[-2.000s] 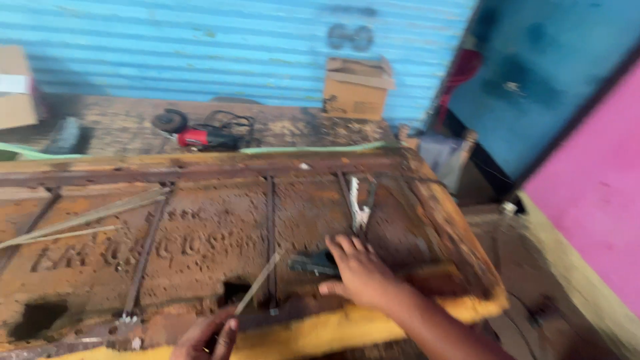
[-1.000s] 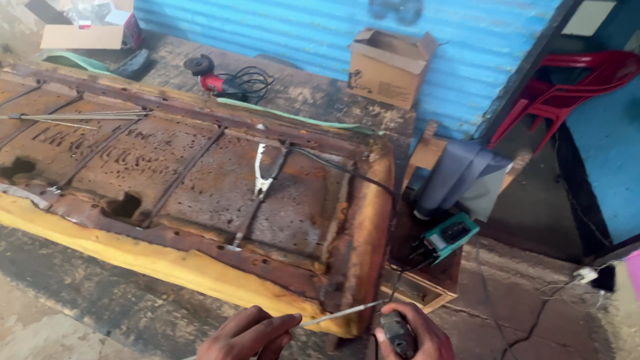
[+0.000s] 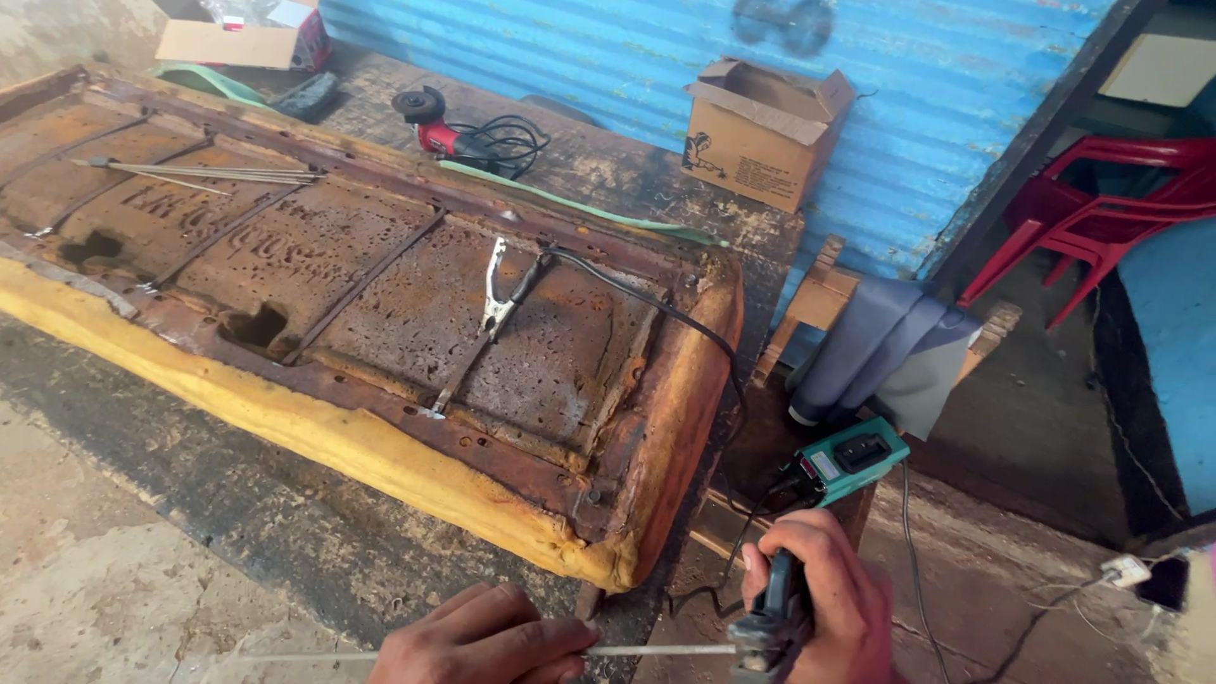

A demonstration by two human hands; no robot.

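My left hand [image 3: 489,638] pinches a thin welding electrode [image 3: 660,651] at the bottom of the view. The electrode's right end meets the jaws of a black electrode holder [image 3: 774,608], gripped by my right hand [image 3: 831,589]. Beyond both hands lies a long seat frame of rusty metal with yellow foam edges [image 3: 456,494]. A metal ground clamp [image 3: 499,299] with a black cable bites on one of its cross straps. More welding electrodes [image 3: 209,173] rest on the frame at the left. A green welding machine [image 3: 855,461] stands to the right.
A red angle grinder [image 3: 439,138] with a coiled cord lies on the wooden table [image 3: 608,157] behind the frame. An open cardboard box [image 3: 750,157] stands by the blue corrugated wall. Rolled grey-blue material [image 3: 864,351] and a red plastic chair [image 3: 1111,209] are at the right.
Two seconds ago my right hand was reaching over the frame; it now holds the electrode holder off the frame's near right corner. My hands have come together, with the electrode spanning between them.
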